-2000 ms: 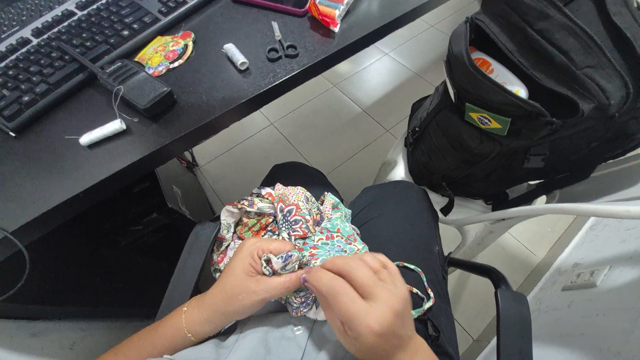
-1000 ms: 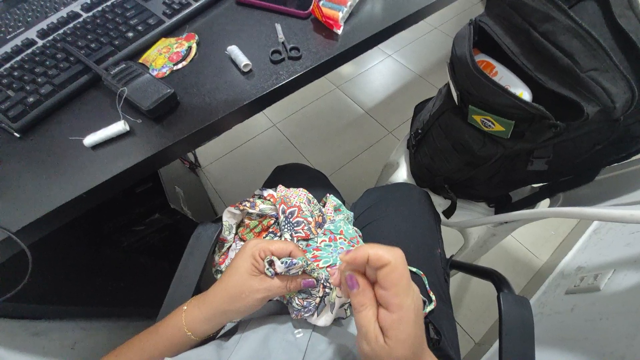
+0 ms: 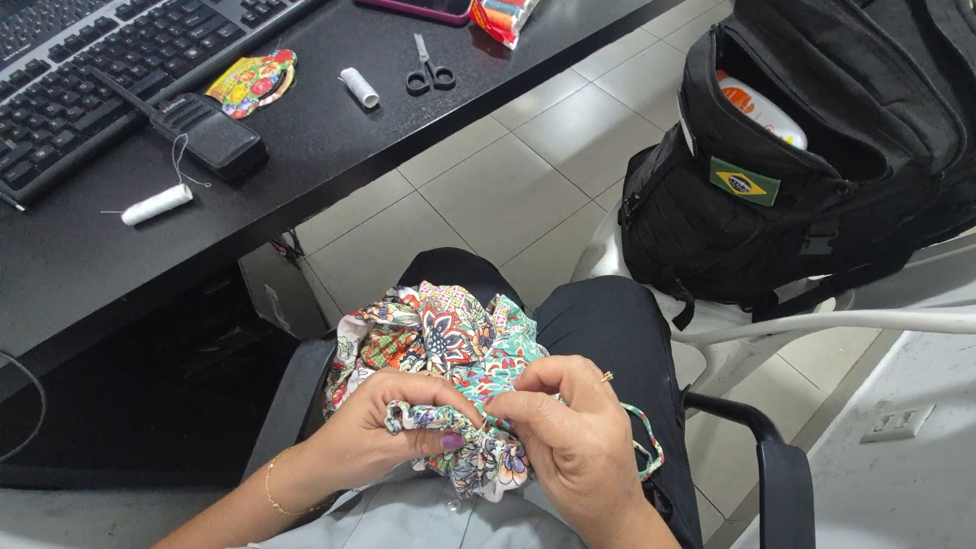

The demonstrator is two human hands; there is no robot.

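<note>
A patterned floral fabric (image 3: 457, 328), bunched up, lies across my lap. My left hand (image 3: 389, 435) pinches a gathered edge of it between thumb and fingers. My right hand (image 3: 568, 427) has thumb and forefinger pressed together close beside that edge; whether a needle is between them is too small to tell. A thin cloth strap (image 3: 648, 442) loops out to the right of my right hand. On the desk lie small black-handled scissors (image 3: 428, 72), a white thread spool (image 3: 359, 88) and a second white spool (image 3: 157, 204) with a loose thread end.
The black desk (image 3: 305, 168) spans the upper left, bearing a keyboard (image 3: 114, 69), a two-way radio (image 3: 206, 130), a colourful floral card (image 3: 252, 82), a phone (image 3: 427, 6) and a plastic packet (image 3: 503, 19). A black backpack (image 3: 762, 252) sits on a white chair at right. Chair armrests flank me.
My right hand was a little apart from the gathered edge one second ago; it is now close against it. My left hand keeps its pinch on the fabric.
</note>
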